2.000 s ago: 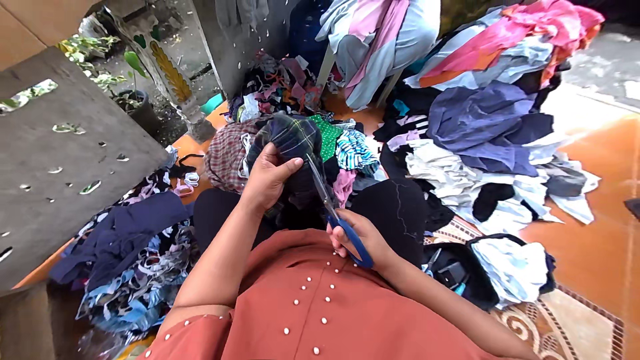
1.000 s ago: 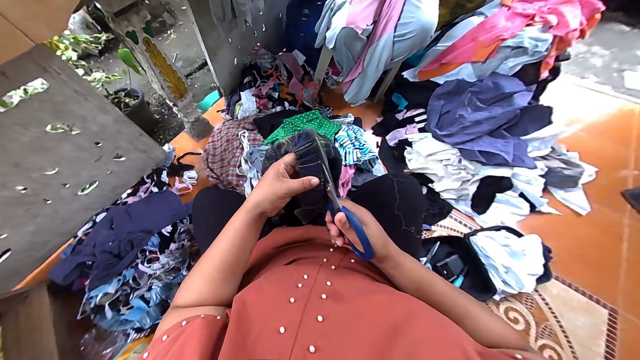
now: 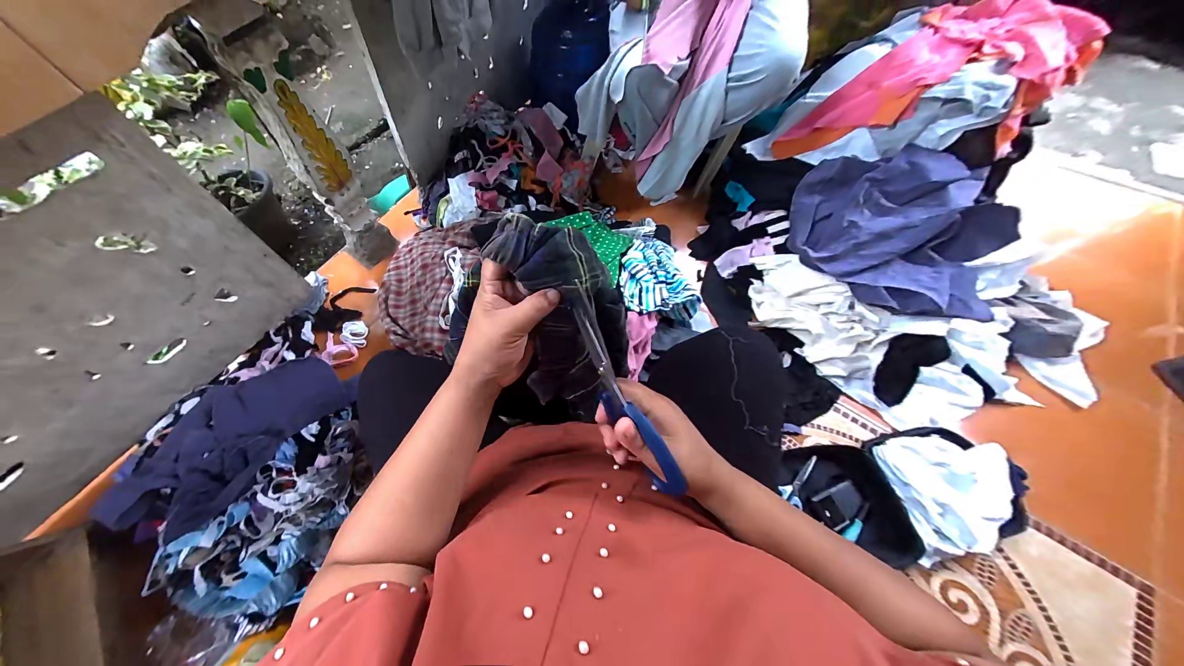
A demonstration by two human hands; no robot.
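My left hand [image 3: 504, 328] pinches a dark plaid cloth [image 3: 546, 254] between thumb and fingers, above my lap. My right hand [image 3: 657, 430] grips the blue handles of a pair of scissors [image 3: 599, 356], whose metal blades point up and away along the cloth's right side. Whether the blades are apart is hard to tell. Just beyond the cloth lie a red checked fabric [image 3: 421, 291], a green dotted fabric [image 3: 592, 239] and a blue-and-white striped fabric [image 3: 659, 277]. The lower part of the plaid cloth hangs over my lap.
Dark and light blue scraps [image 3: 231, 555] are heaped at the left beside a grey wall [image 3: 139, 305]. White cloths [image 3: 832, 319] and a purple-blue cloth [image 3: 888, 227] lie on the right. A black bag [image 3: 846, 499] holds small items. Fabric drapes over a chair [image 3: 717, 166] ahead.
The plaid cloth has shifted and changed its folds between my hands, showing more of its spread upper part than one second ago. Both hands keep their holds.
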